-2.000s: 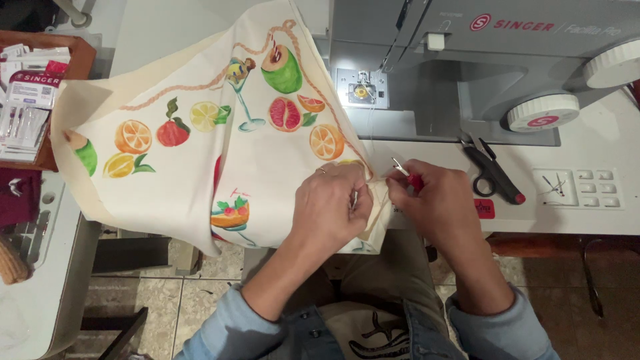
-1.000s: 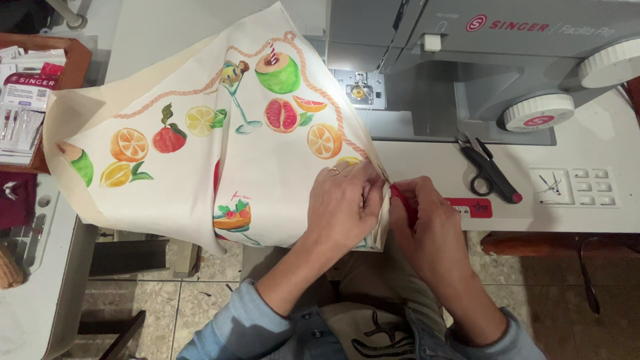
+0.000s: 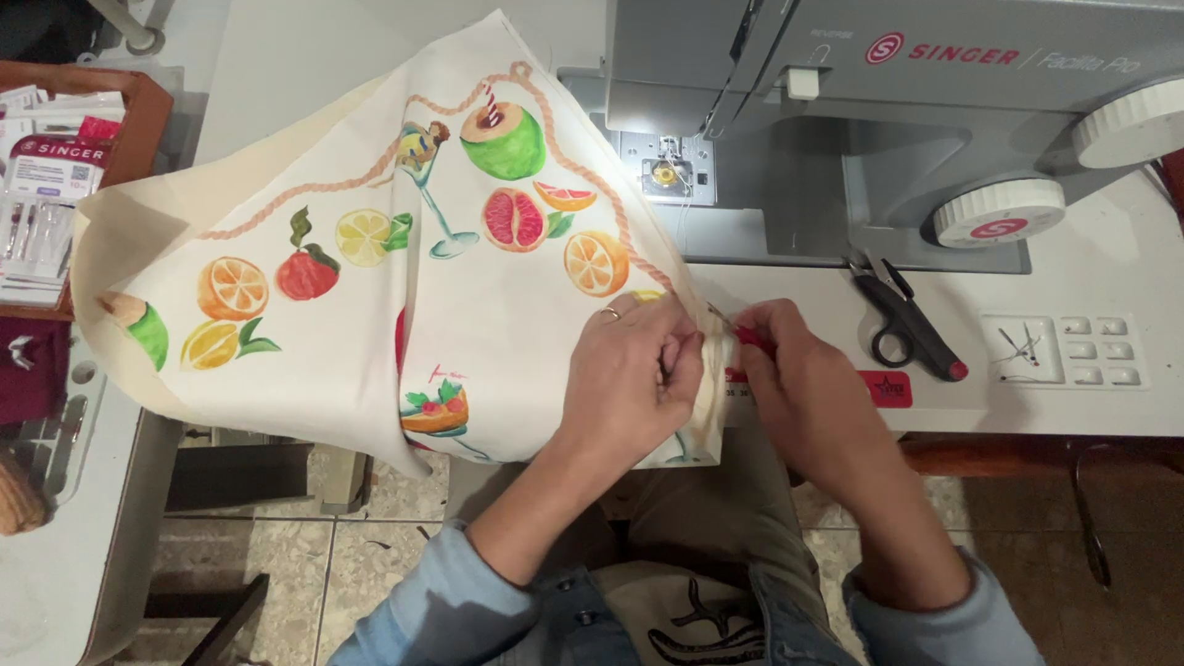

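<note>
A cream fabric piece [image 3: 324, 370] printed with fruit, glasses and rope spreads from the left across the table to my hands. My left hand [image 3: 634, 370] pinches its right edge, fingers curled over the cloth. My right hand [image 3: 800, 379] is closed around a small tool with a red handle [image 3: 754, 339], likely a seam ripper; its thin metal tip points at the fabric's edge. Behind the edge stands the sewing machine [image 3: 925, 111], its needle plate [image 3: 668, 171] lit. Thread snips [image 3: 911, 324] with black handles lie right of my right hand.
At the right lies a white compartment tray [image 3: 1064, 351] holding pins or needles. A red-ended ruler [image 3: 883, 388] lies partly under my right hand. A brown box [image 3: 148, 120] with needle packets stands at the far left. The table's front edge runs just above my lap.
The red-handled tool's metal tip was raised off the fabric edge two seconds ago and now points at it. My left hand keeps its hold on the fabric.
</note>
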